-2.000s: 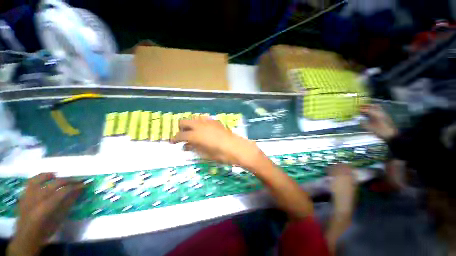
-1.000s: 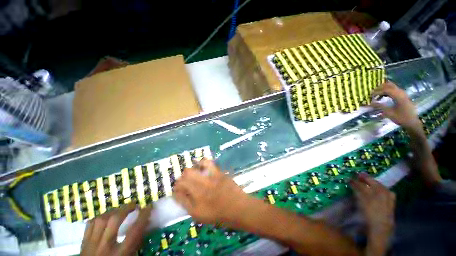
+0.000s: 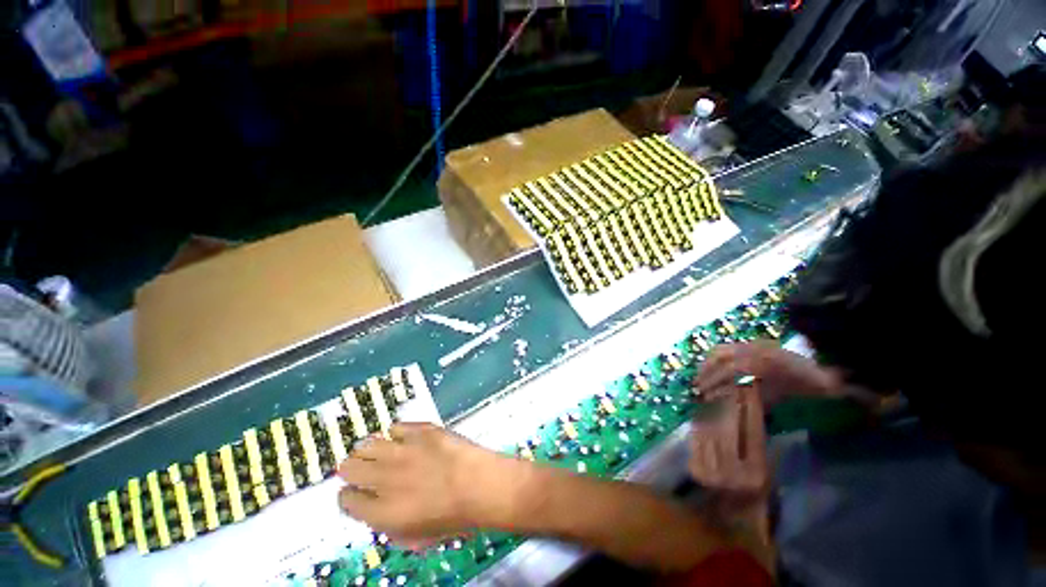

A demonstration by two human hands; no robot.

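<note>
My right hand reaches in from the lower right, over the front right edge of the component sheet. Its fingers are bent and their tips point left and down; whether they hold a part cannot be told. The white sheet bears rows of small yellow-and-black components. The long green circuit board, crowded with small parts, runs from the lower middle up to the right, partly behind my hand and forearm. My left hand is out of the picture.
A person at right has both hands over the board. A second yellow-black component stack leans by a cardboard box. Another box stands behind the raised edge. Yellow-handled cutters lie at far left, white scraps mid-bench.
The view has shifted, bringing more of the person at right into view. My left hand has gone out of the picture. The neighbour's hand has moved from the second stack to the board.
</note>
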